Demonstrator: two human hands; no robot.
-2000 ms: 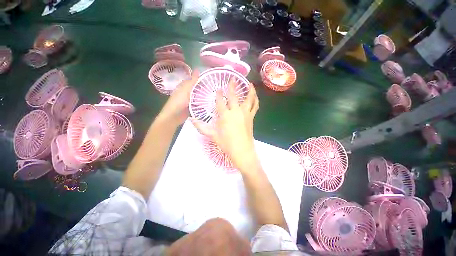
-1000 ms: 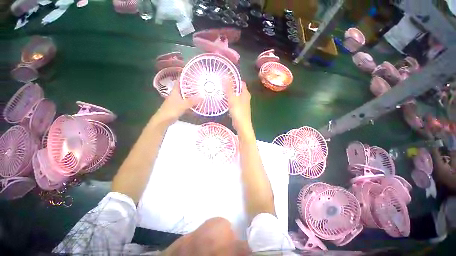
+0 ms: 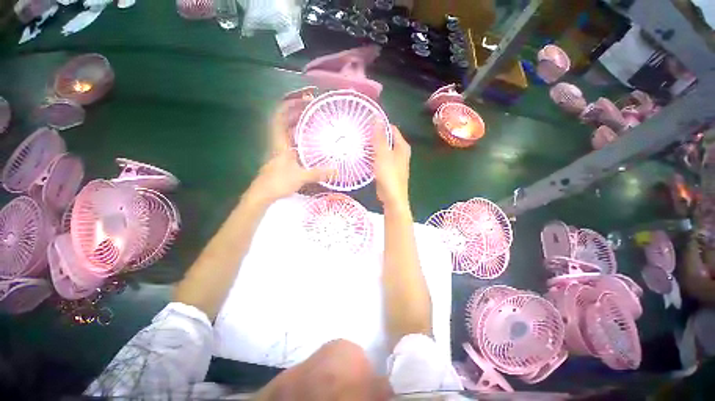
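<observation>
A pink clip-on fan is held upright over the far edge of the white sheet, its round slotted front facing me and its clip pointing away. My left hand grips the fan's left rim, with the thumb at its lower front. My right hand grips its right rim. The fingers behind the fan are hidden. A loose flat front grille lies on the sheet below the fan.
Overlapping front grilles lie at the sheet's right edge. Fan bodies pile at left and right. Another fan stands beyond on the green surface. A grey metal bar crosses at right. Small rings lie near the left pile.
My right fingers have left the grille's face since two seconds ago and now hold the rim. Over the last second the fan shifted slightly right. The far fans on the green surface moved right.
</observation>
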